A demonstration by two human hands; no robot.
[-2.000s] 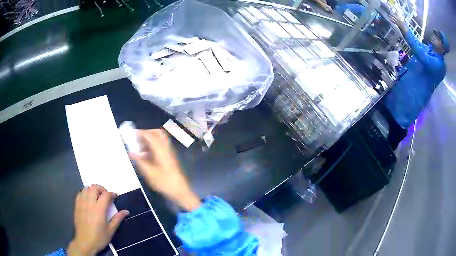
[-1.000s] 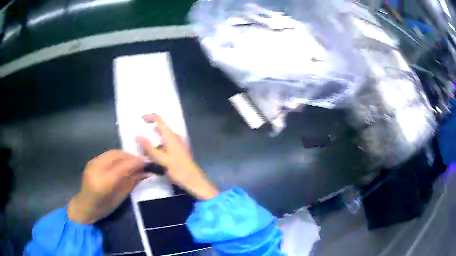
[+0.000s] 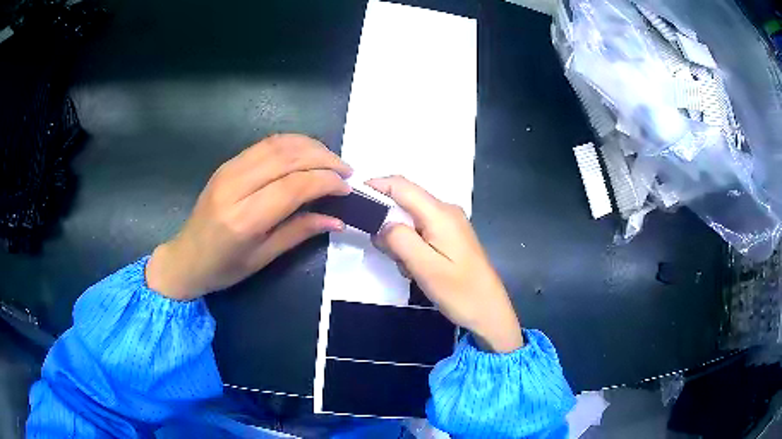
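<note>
A small white part [image 3: 398, 217] with a black rectangular face is held between both hands above the long white backing sheet. My left hand [image 3: 261, 210] grips its left end, and a black adhesive piece [image 3: 358, 210] lies along its face. My right hand [image 3: 442, 249] holds its right end between thumb and finger. The white backing sheet [image 3: 416, 94] runs away from me on the dark mat. Black rectangles [image 3: 381, 333] cover its near end, partly hidden by my right hand and sleeve. The fingertips hide both ends of the small part.
A crumpled clear bag [image 3: 677, 120] full of small white parts lies at the upper right. A loose ribbed white part [image 3: 592, 180] lies beside it. A dark tangled cable bundle [image 3: 39, 163] is at the far left. A small black tab [image 3: 664, 273] lies at the right.
The view has swung left and down towards the hands. My hands have moved from the backing sheet to holding the small part together, with its black face now showing.
</note>
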